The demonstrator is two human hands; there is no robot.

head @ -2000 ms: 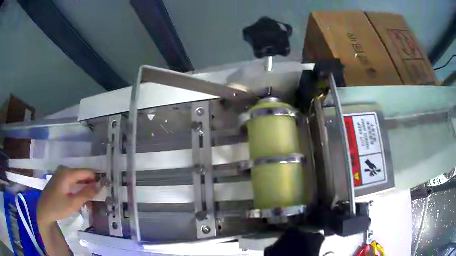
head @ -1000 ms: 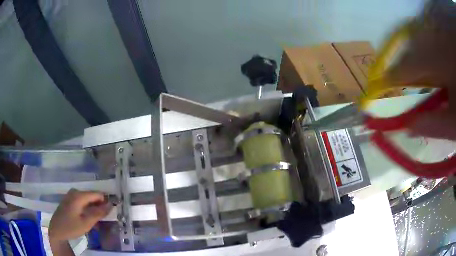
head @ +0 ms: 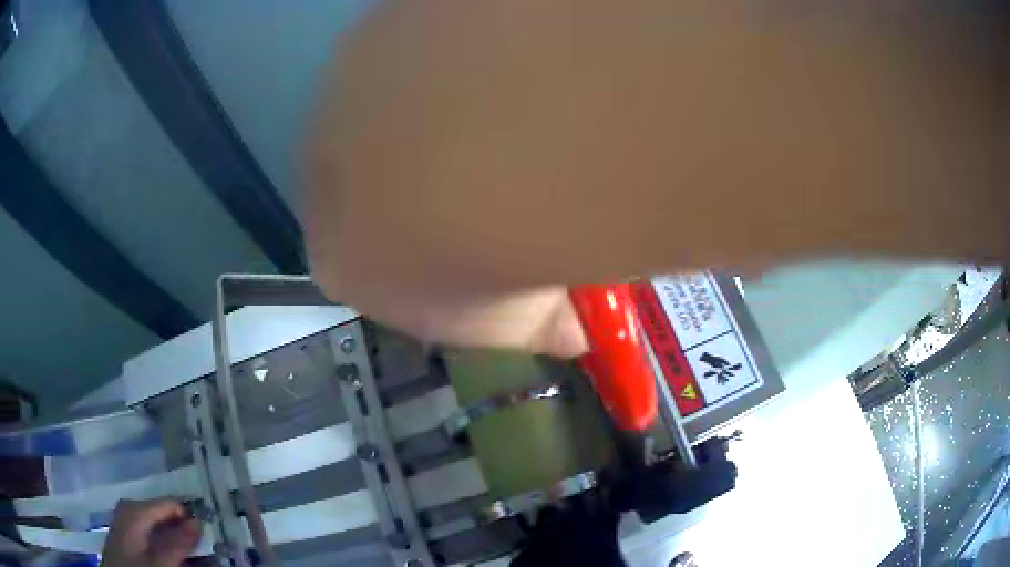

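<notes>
My right hand (head: pixel 487 222) is large and blurred across the top and middle, very close to the camera. It grips the scissors, whose red handle (head: pixel 620 360) shows below the fingers. It hides the top of the yellow-green feed roller (head: pixel 532 437). My left hand (head: pixel 150 534) is at the lower left, cut off by the bottom edge. Its bent fingers touch the left strip guide (head: pixel 207 465) beside a screw; whether they grip something is unclear. Two white strips (head: pixel 310 456) run under the guides towards the roller.
A bent metal bar (head: pixel 230 388) crosses the bed. The red-and-white warning label (head: pixel 709 343) is right of the scissors handle. A black knob (head: pixel 570 537) is at the bottom middle. The white bench (head: pixel 820 476) and the scrap-littered floor (head: pixel 941 432) lie to the right.
My right hand came into view with the scissors from the right and has moved left over the roller. The view has shifted and tilted. My left hand stays at the left guide.
</notes>
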